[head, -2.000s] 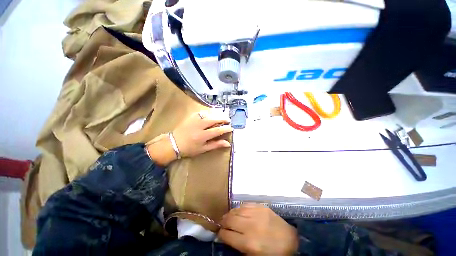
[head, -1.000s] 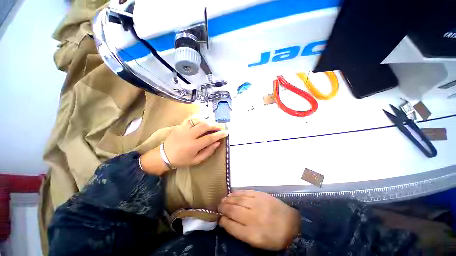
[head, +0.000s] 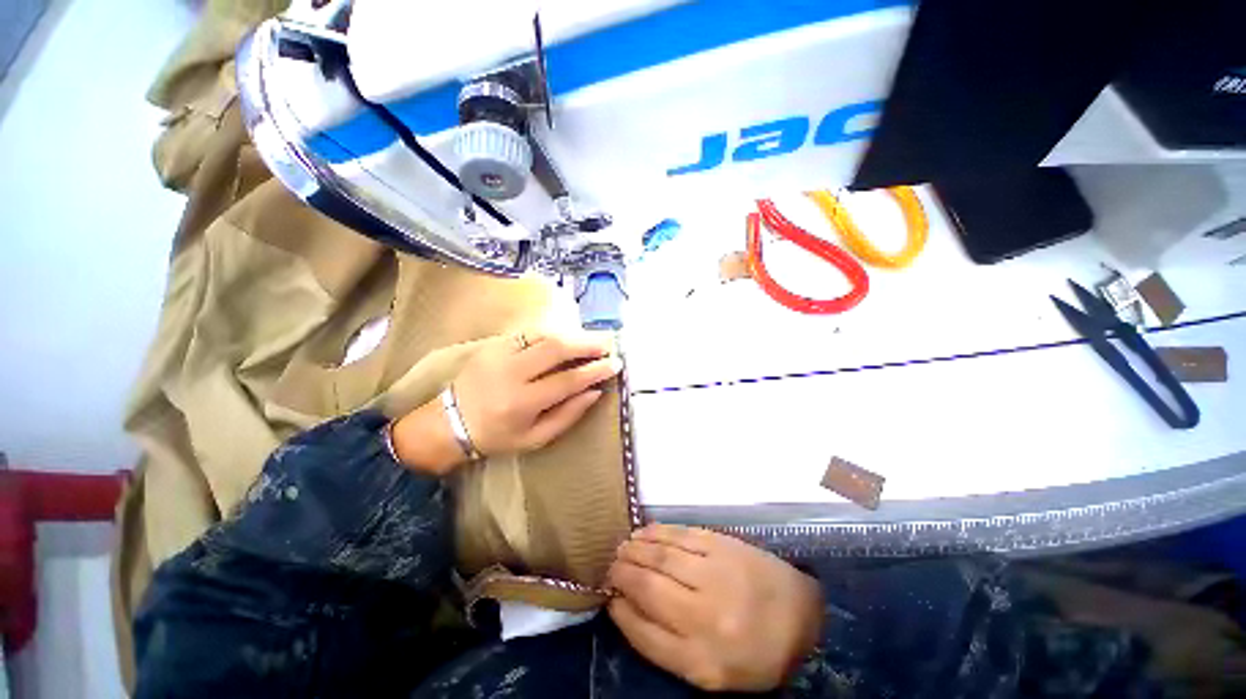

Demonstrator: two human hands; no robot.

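Note:
The tan garment [head: 314, 287] lies heaped left of the needle and runs flat under both hands. Its bound edge [head: 627, 451], a thin dark speckled line, runs from the presser foot [head: 599, 298] down towards the wearer. My left hand [head: 517, 396] lies flat on the cloth just below the foot, fingertips at the edge. My right hand [head: 713, 604] pinches the bound edge near the table's front edge. The sewing machine [head: 711, 82] stands above, its needle area brightly lit.
Scissors with a red loop [head: 806, 260] and an orange loop lie right of the needle. Black snips [head: 1127, 355], a flat black phone-like rectangle [head: 1018, 225] and small brown tabs [head: 854, 482] lie farther right. A red pipe [head: 62, 497] is at the left.
The view has shifted, so the machine head appears farther left and higher. Both hands keep nearly the same places on the cloth, the left on top and the right pinching the edge.

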